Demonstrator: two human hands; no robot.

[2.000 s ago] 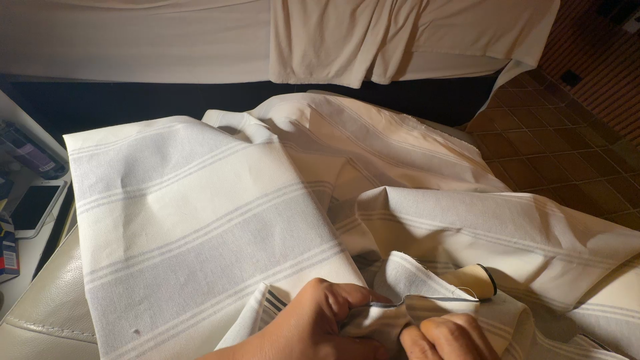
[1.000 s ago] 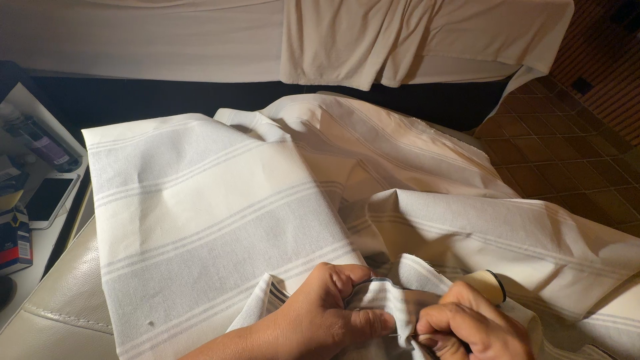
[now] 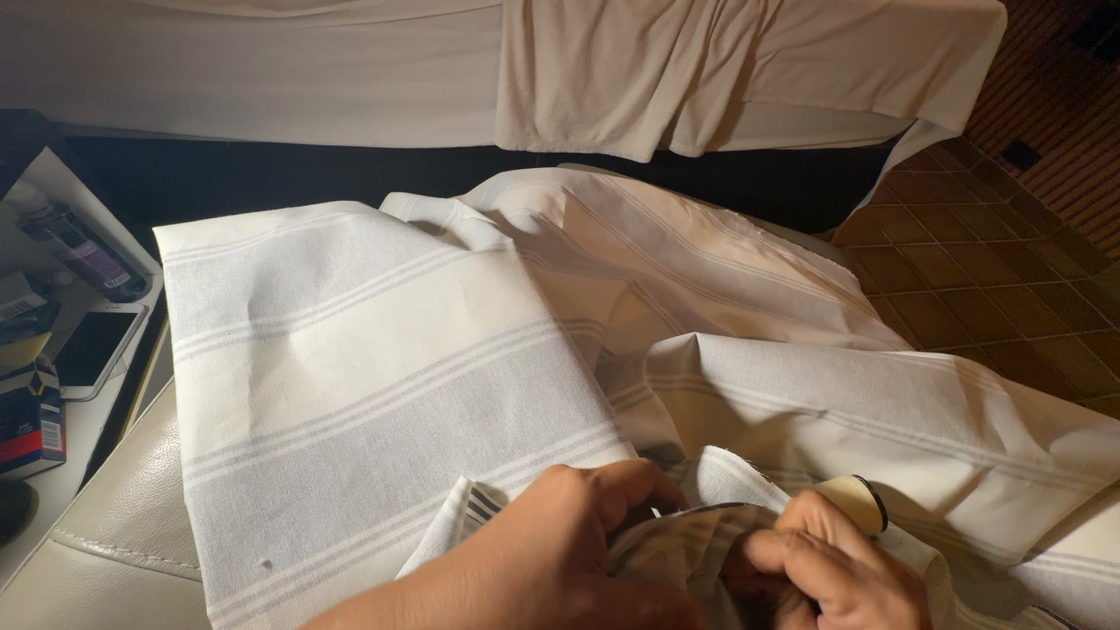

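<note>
Striped white and grey cloth (image 3: 376,350) lies in broad folds across the view. At the lower middle my left hand (image 3: 560,542) pinches a bunched edge of this fabric between thumb and fingers. Close to its right, my right hand (image 3: 831,569) has its fingers curled on the same gathered part (image 3: 682,542); whether a needle is between them cannot be told. A pale spool with a dark rim (image 3: 853,505) rests on the cloth just behind the right hand. Both hands' lower fingers are partly hidden.
A light leather seat (image 3: 114,525) is at the lower left. Beside it, a white surface holds a smartphone (image 3: 96,350), a bottle with a purple label (image 3: 87,249) and a dark blue box (image 3: 31,420). Draped beige fabric (image 3: 595,70) crosses the back; a tiled floor (image 3: 989,271) shows at right.
Two seconds ago a thin thread or edge line showed between my hands near the spool. My right hand has since moved closer to the spool, and the gathered cloth has turned between my hands.
</note>
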